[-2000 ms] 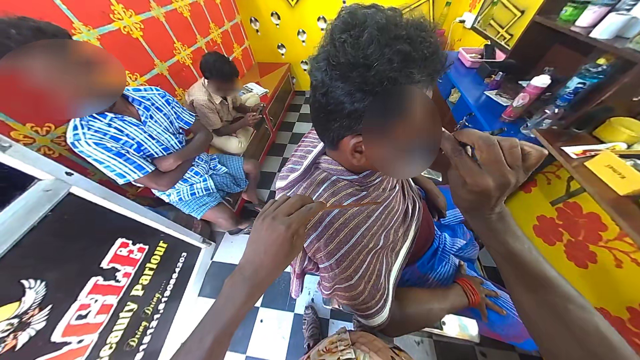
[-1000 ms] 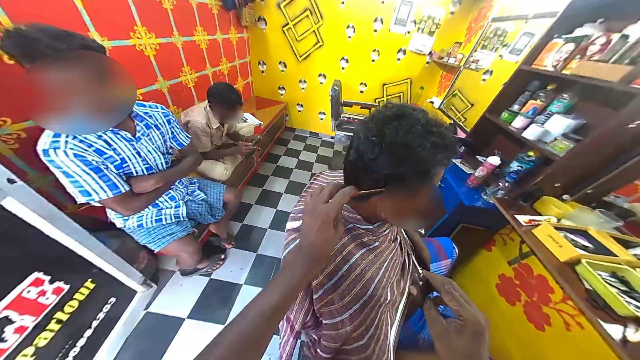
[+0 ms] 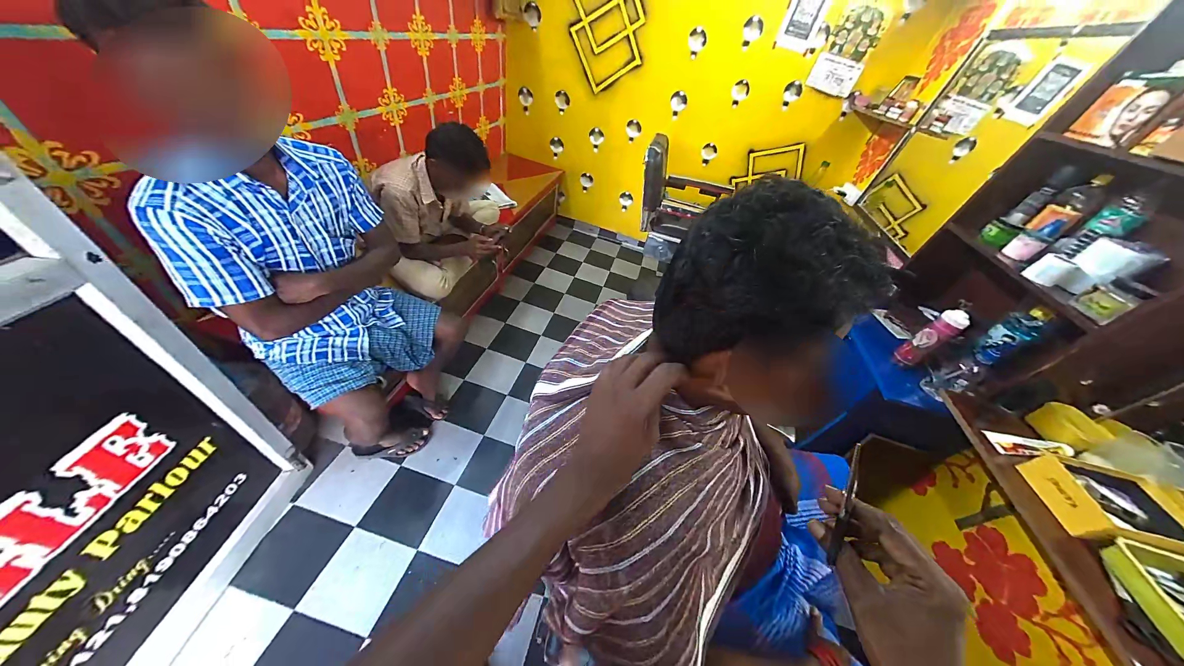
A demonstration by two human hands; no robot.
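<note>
A seated person with dark curly hair (image 3: 768,264) has a striped brown cloth (image 3: 629,518) draped over the shoulders, the head bent forward. My left hand (image 3: 634,407) rests at the back of the neck behind the ear, its fingertips against the hairline and the cloth. Whether those fingers hold anything is hidden. Lower right, in front of the person's chest, my right hand (image 3: 897,564) grips a thin dark tool (image 3: 846,499) held nearly upright, apart from the head. Its exact kind cannot be told.
Two other people sit on a red bench (image 3: 532,199) along the left wall. A wooden counter (image 3: 1008,490) at right holds an open yellow box (image 3: 1082,504); bottles stand on shelves above. A glass-panelled door (image 3: 277,435) is at lower left, a chair (image 3: 657,185) behind the person.
My right hand was near the person's face two seconds ago and is now lower, by the chest. My left hand, earlier with a thin brown item beside the head, has come down to the neck.
</note>
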